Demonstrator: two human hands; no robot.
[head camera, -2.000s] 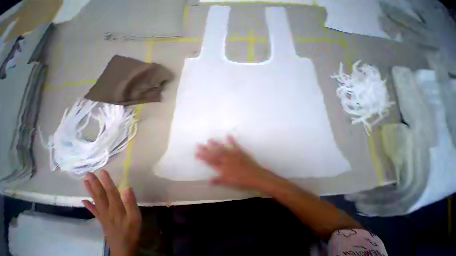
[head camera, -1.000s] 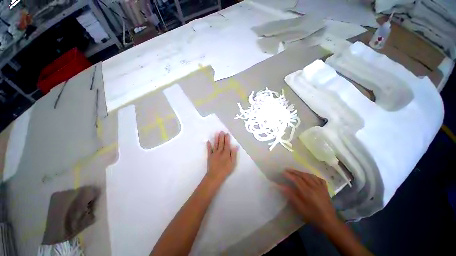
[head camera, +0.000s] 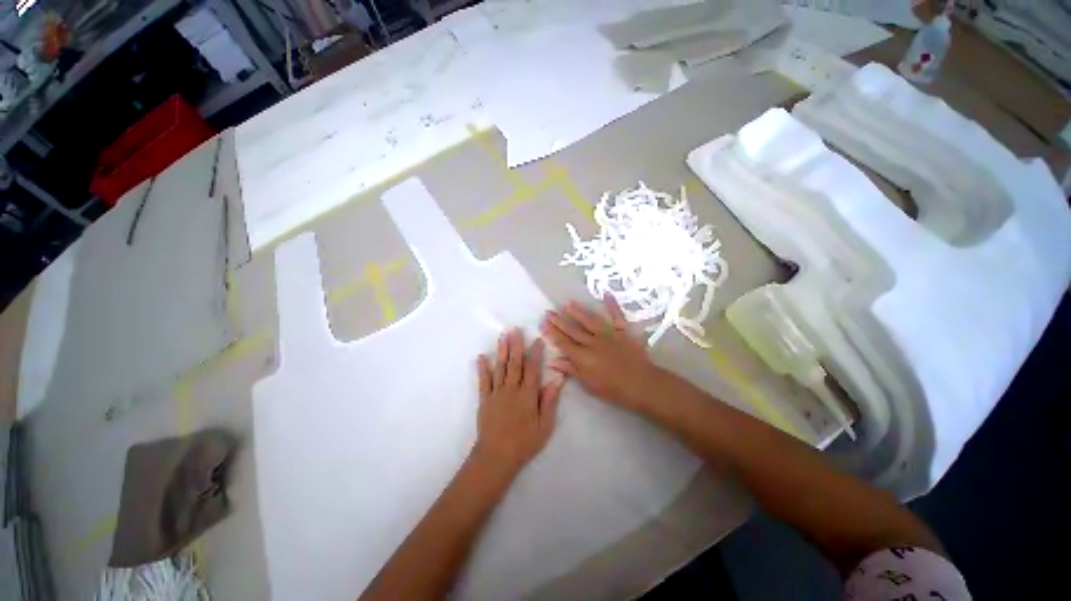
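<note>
A white fabric panel with two straps and a U-shaped opening lies flat on the table in front of me. My left hand rests flat on its right part, fingers apart, holding nothing visible. My right hand lies beside it at the panel's right edge, palm down, fingers spread, with no tool seen in it. The two hands are almost touching. Any small thing under the fingers is hidden.
A tangle of short white tape pieces lies right of the panel. A glue bottle lies by the stack of white panels. Another bottle stands far right. A brown cloth and tape hank are at left.
The view has swung right. My right hand has moved left and up from the table's near right side to the panel's edge beside my left hand. My left hand has slid slightly down.
</note>
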